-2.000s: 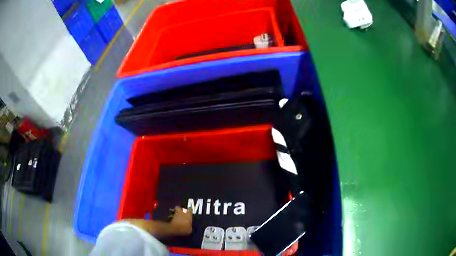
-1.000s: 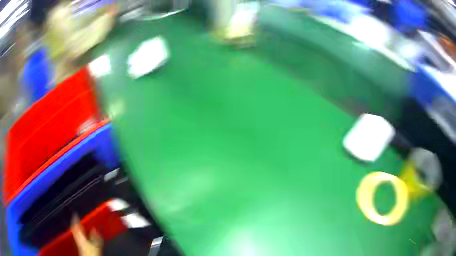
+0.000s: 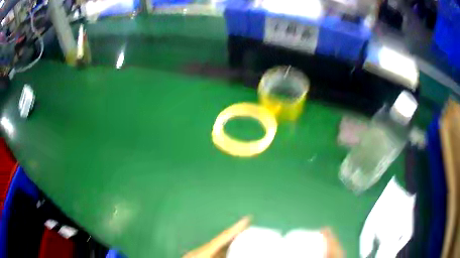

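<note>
Two white socket units (image 3: 280,244) lie side by side at the bottom edge, blurred and cut off by the frame. My left hand (image 3: 222,242) is at their left side, with a finger stretched along it. My right hand (image 3: 333,244) is at their right side, mostly cut off. The pair is held between both hands over the green surface. The faces of the units are washed out, so no slots show.
On the green table (image 3: 166,166) are a yellow tape ring (image 3: 244,149), a wide tape roll (image 3: 292,108), a clear bottle (image 3: 370,156) and a white glove (image 3: 391,216). A blue toolbox bin (image 3: 343,38) stands behind. Blue and red bins (image 3: 9,176) are at left.
The view has swung right from the bins to the table. My hands now hold a pair of white units at the bottom edge. The white block by the tape no longer shows there.
</note>
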